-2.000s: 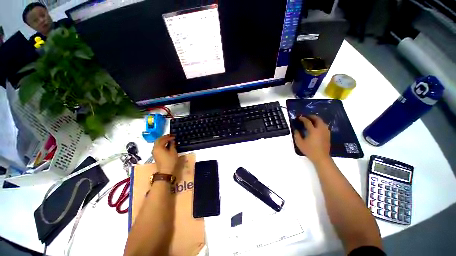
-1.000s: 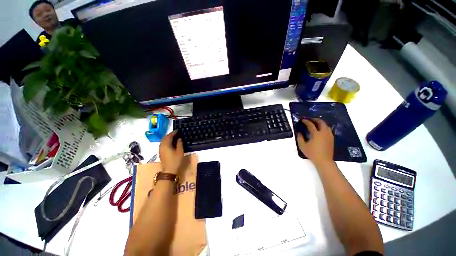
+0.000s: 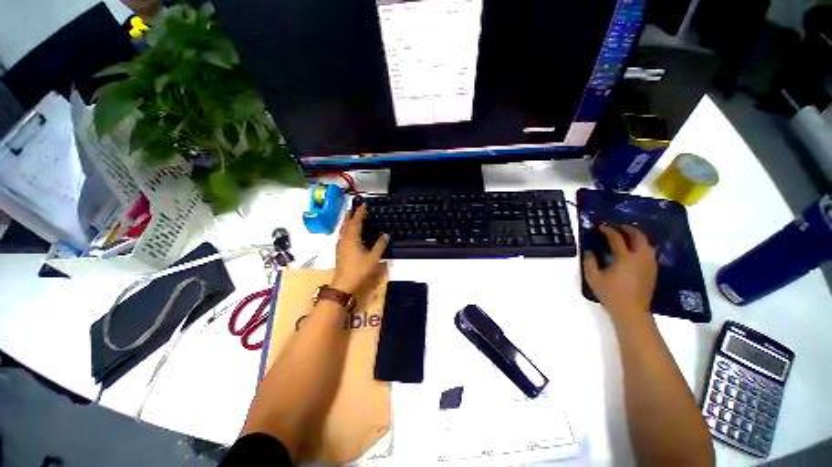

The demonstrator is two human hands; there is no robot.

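Note:
My left hand (image 3: 360, 248) rests with fingers apart on the left end of the black keyboard (image 3: 465, 223); it grips nothing. My right hand (image 3: 623, 269) is closed over the dark mouse (image 3: 598, 244), which shows only in part on the dark mouse pad (image 3: 670, 246). The large monitor (image 3: 319, 82) stands behind the keyboard, with a white list window on a black screen; its top is cut off by the picture's edge. My left forearm lies over the tan notebook (image 3: 306, 301).
A phone (image 3: 401, 330), stapler (image 3: 502, 350) and paper sheet (image 3: 511, 433) lie between my arms. A calculator (image 3: 748, 388), blue flask (image 3: 775, 255) and yellow tape roll (image 3: 687, 179) are on the right. A blue tape dispenser (image 3: 323, 209), red-handled snips (image 3: 250, 319), black pouch (image 3: 164, 310) and plant (image 3: 182, 100) are on the left.
The view has shifted, so the desk things appear farther right and the flask is cut off. My left hand has spread its fingers on the keyboard's left end. My right hand stays on the mouse.

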